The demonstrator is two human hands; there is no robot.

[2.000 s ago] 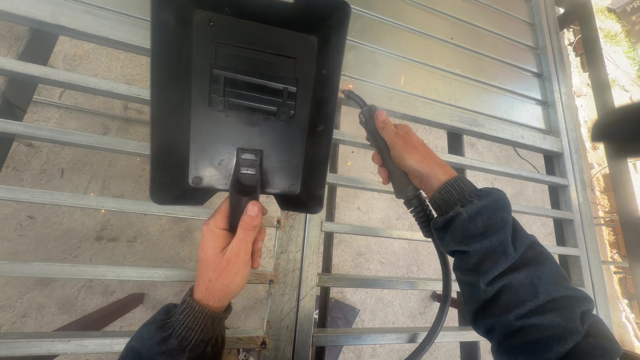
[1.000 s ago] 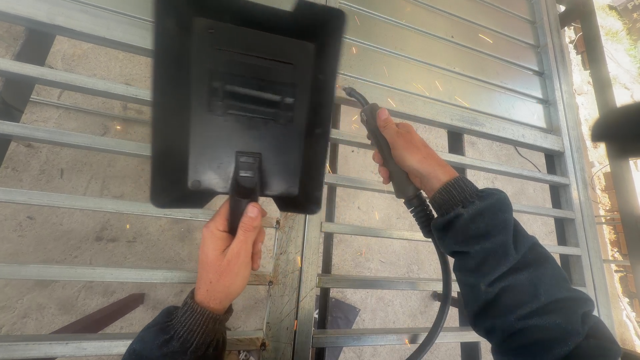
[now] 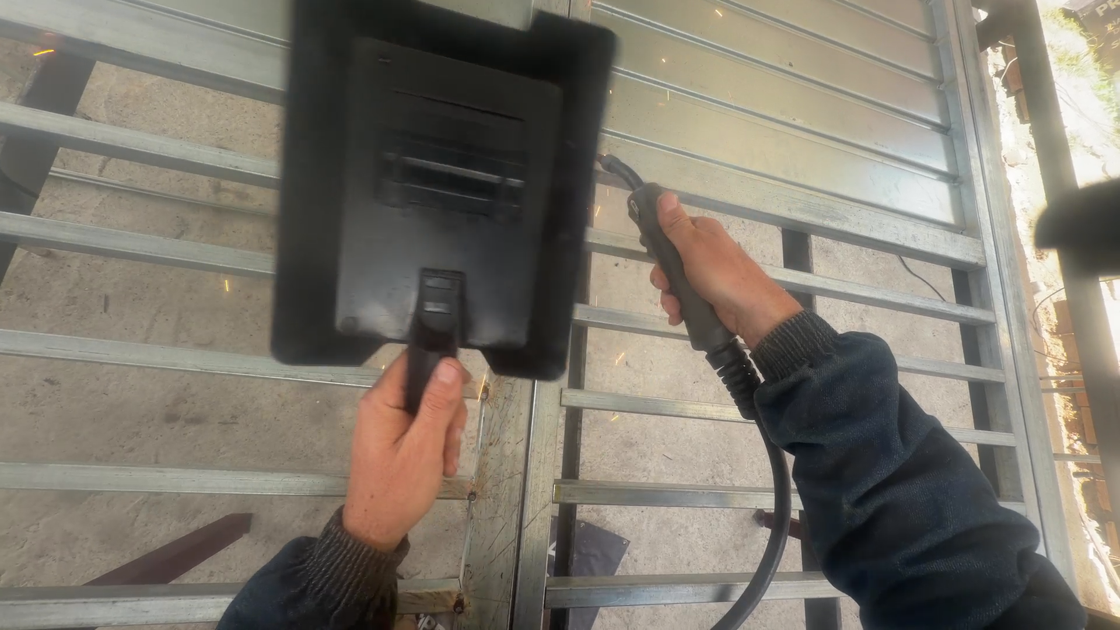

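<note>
My left hand (image 3: 402, 446) grips the handle of a black hand-held welding shield (image 3: 437, 201), held upright over the frame. To its right, my right hand (image 3: 713, 262) is closed around a welding torch (image 3: 678, 271), whose curved neck points up and left, with its tip at the shield's right edge. Sparks fly around the shield and torch. Below lies a metal frame of galvanized square tubes (image 3: 665, 402) with ribbed sheet metal panels (image 3: 787, 96) in its upper part. The shield hides the spot beyond the torch tip.
A black cable (image 3: 774, 525) runs down from the torch. Dark steel supports (image 3: 44, 114) stand under the frame, above a concrete floor (image 3: 175, 402). A brown metal bar (image 3: 175, 551) lies at the lower left. A dark post (image 3: 1041, 105) and brickwork are on the far right.
Sparks have spread more widely, now also left of the shield. The shield has shifted and tilted slightly, while both hands keep their holds.
</note>
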